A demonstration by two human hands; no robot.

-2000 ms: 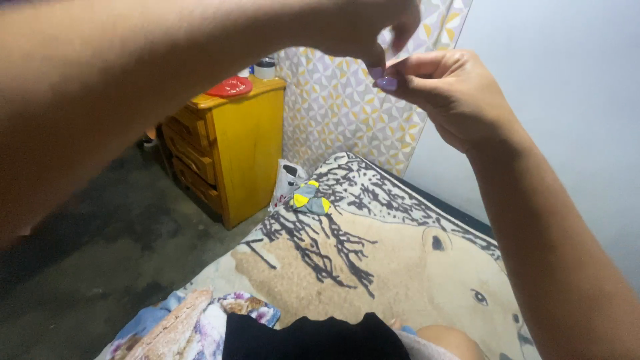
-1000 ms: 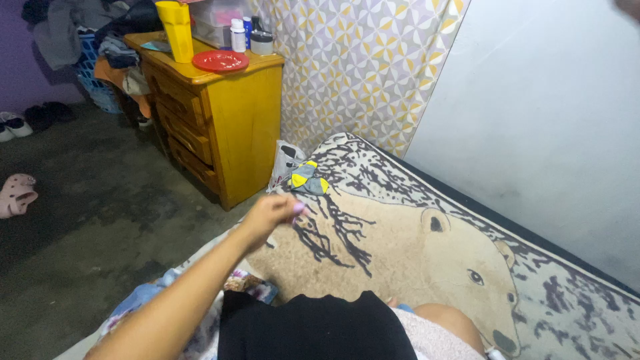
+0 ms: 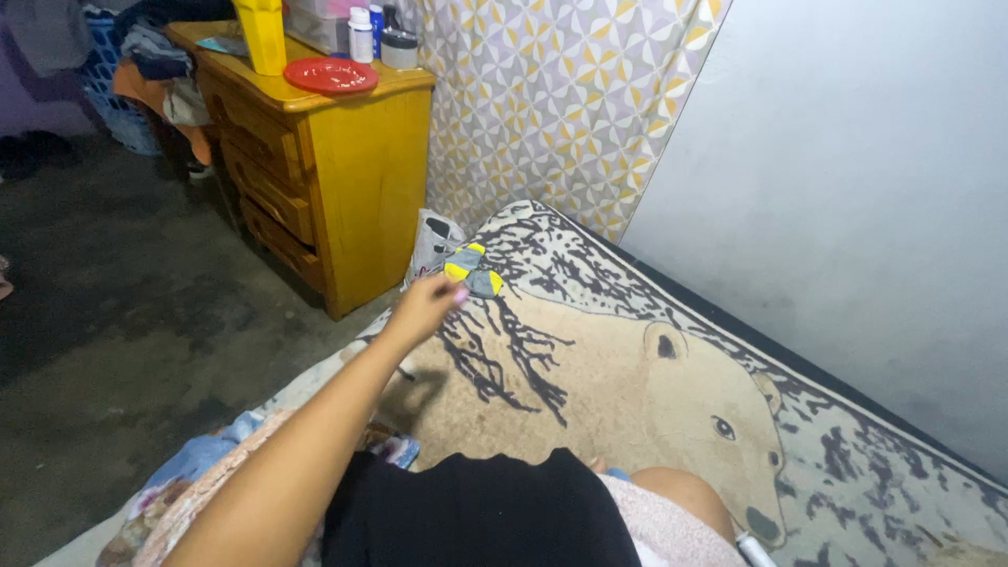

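My left hand (image 3: pixel 429 305) is stretched forward over the bed, its fingers curled together near a grey and yellow pair of socks (image 3: pixel 475 272). Whether anything is between the fingertips, or whether they touch the socks, I cannot tell. The socks lie at the bed's far corner, on a blanket (image 3: pixel 598 346) with a polar bear and dark branches on it. My right hand is out of view. A black garment (image 3: pixel 480 512) covers my lap, and a white tube-like object (image 3: pixel 754 550) shows at the bottom right.
A plastic bag (image 3: pixel 433 236) stands between the bed corner and a wooden chest of drawers (image 3: pixel 370 181). On the chest are a red plate (image 3: pixel 331 75), a yellow cup (image 3: pixel 264 39) and bottles. A patterned curtain (image 3: pixel 543 102) hangs behind; a pale wall (image 3: pixel 850 189) borders the right side.
Both hands were raised together at the upper right two seconds ago. The right hand has left the view, and the left now reaches out low toward the socks. The view has tilted down.
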